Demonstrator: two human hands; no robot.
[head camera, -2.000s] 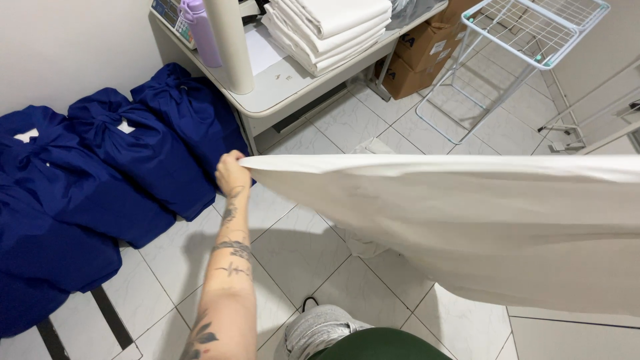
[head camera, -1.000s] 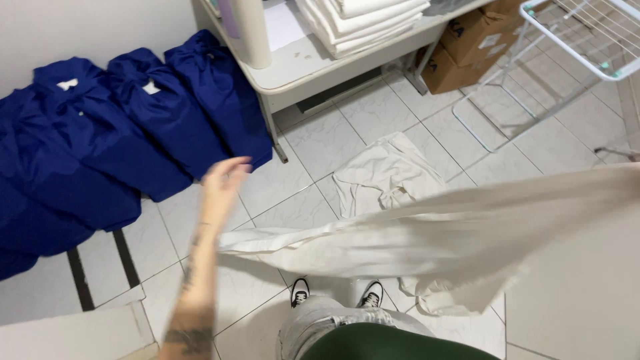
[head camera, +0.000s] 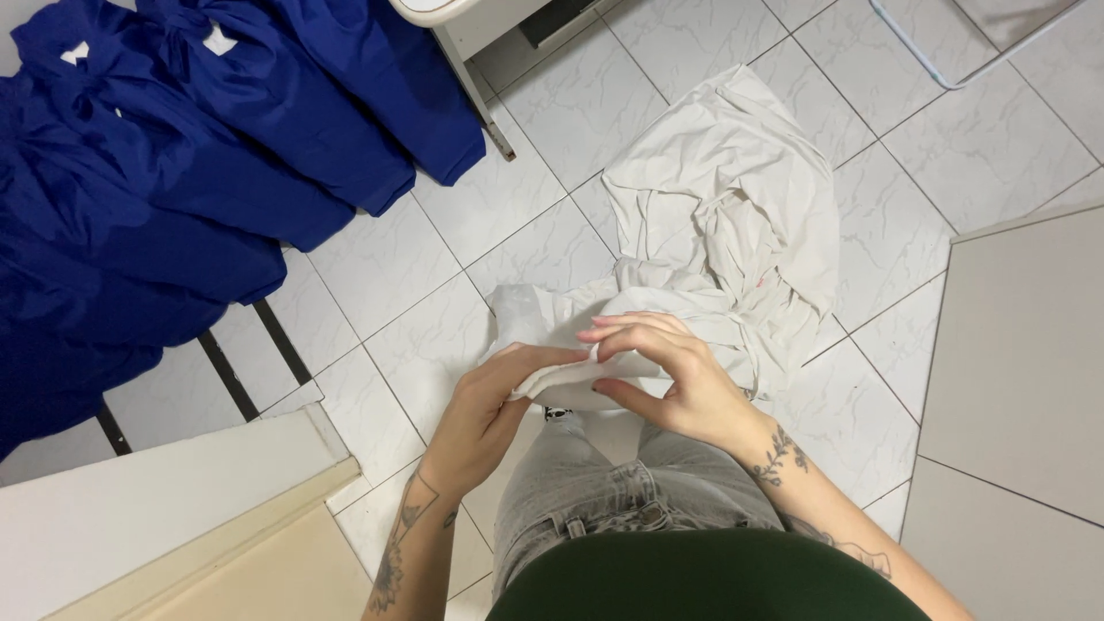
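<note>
A white cloth sheet (head camera: 724, 198) hangs from in front of my waist and lies crumpled on the tiled floor beyond my feet. My left hand (head camera: 496, 405) grips a folded edge of it, the fingers laid over the top. Close by on the right, my right hand (head camera: 668, 371) is curved with thumb and fingers apart at the same edge; whether it pinches any cloth cannot be told. The cloth and my hands hide most of my shoes.
Several blue fabric bundles (head camera: 233, 112) lie in a row at the upper left. A table corner with its metal leg (head camera: 474, 95) stands beside them. Part of a drying rack (head camera: 949, 82) shows at the top right. Pale panels (head camera: 1018, 371) flank me at right and lower left.
The sheet was stretched out wide to the right; now its edge is gathered before my waist. My right hand has come into view beside the left. The view has tipped down.
</note>
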